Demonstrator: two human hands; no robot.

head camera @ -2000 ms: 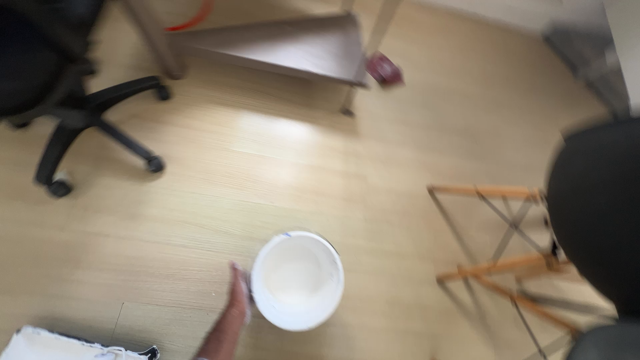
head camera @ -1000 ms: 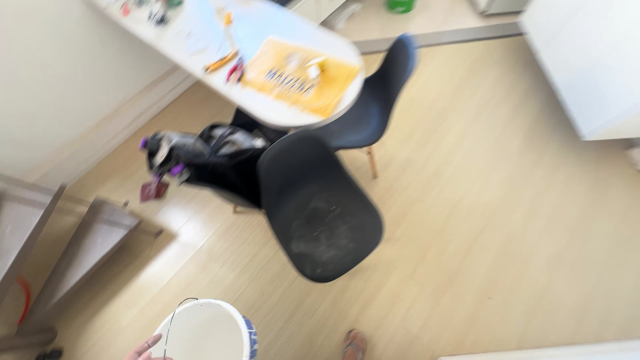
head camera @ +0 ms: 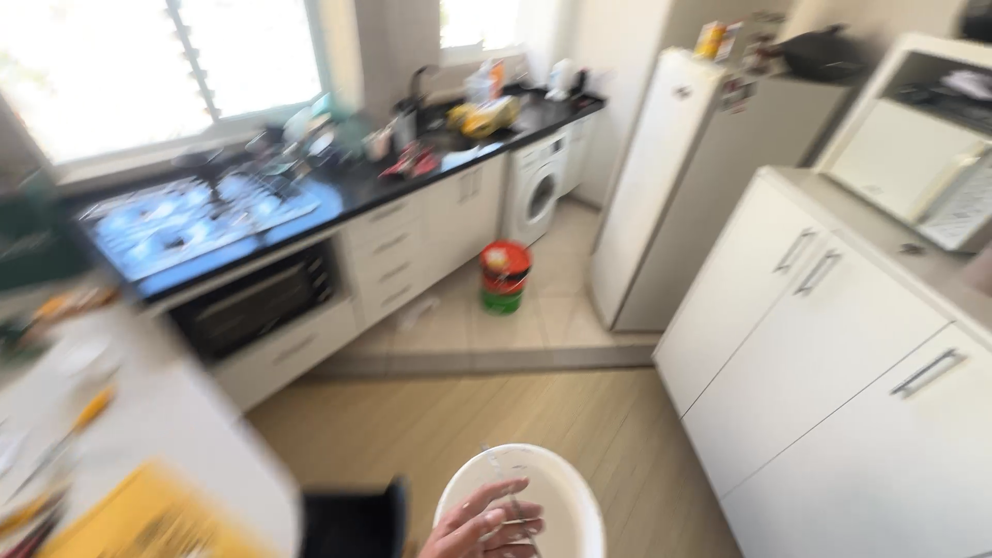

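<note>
At the bottom centre, a white plastic bucket (head camera: 570,496) is seen from above through its round mouth. My left hand (head camera: 492,523) reaches over its near left side with the fingers bent around the bucket's thin wire handle. The inside of the bucket looks pale; its bottom is partly hidden by the hand. My right hand is out of view.
A white table (head camera: 256,473) with a yellow sheet (head camera: 155,519) and a black chair (head camera: 353,519) stand left. White cabinets (head camera: 814,372) line the right. Beyond a floor edge (head camera: 496,360) are a red-and-green bucket (head camera: 506,275), refrigerator (head camera: 690,194) and washing machine (head camera: 536,186).
The view has swung from the shelf and chairs to the kitchen. The white bucket stays with my left hand, which was beside its rim two seconds ago and now lies over its mouth.
</note>
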